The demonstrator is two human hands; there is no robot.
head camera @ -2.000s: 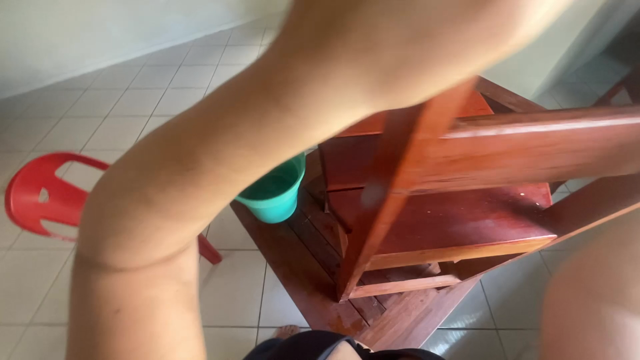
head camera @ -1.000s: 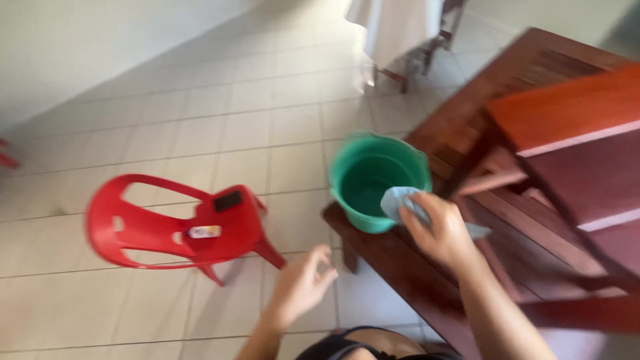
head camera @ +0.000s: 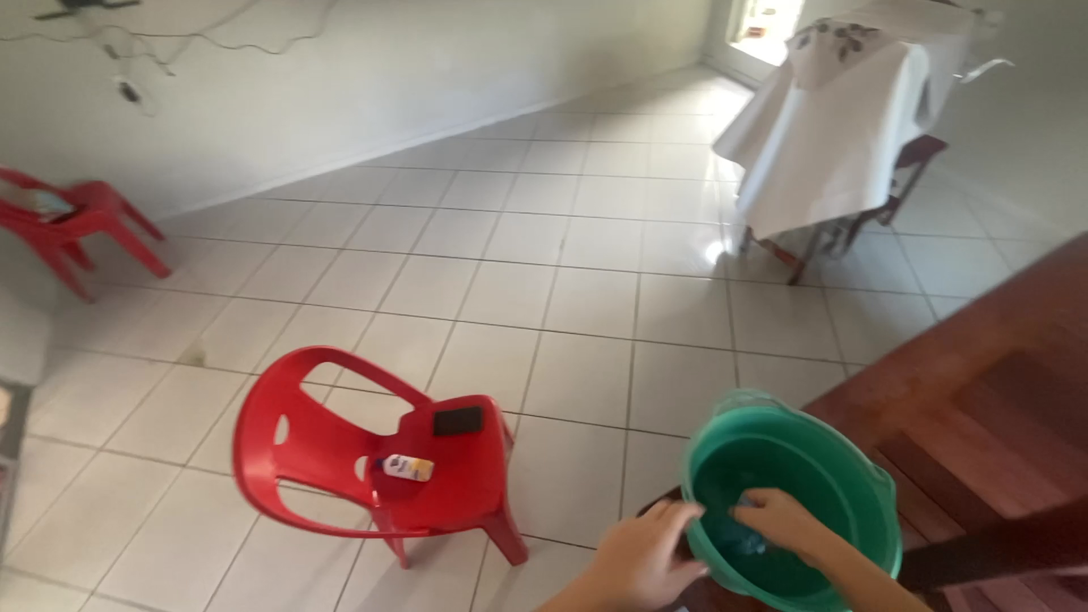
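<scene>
A green plastic basin stands on the corner of a reddish-brown wooden piece of furniture at the lower right. My right hand is down inside the basin, its fingers closed on a light blue cloth whose lower part lies at the bottom. At the basin's left rim is my left hand, fingers bent around the edge; whether it grips the rim or only touches it is hard to tell.
A red plastic chair at lower left bears a small white bottle and a dark phone-like object. Another red chair stands by the wall. A table with a white cloth is at upper right.
The right hand, with the blue cloth, has gone from above the basin's rim down inside it. The left hand has come from beside the basin to its rim. The view has shifted.
</scene>
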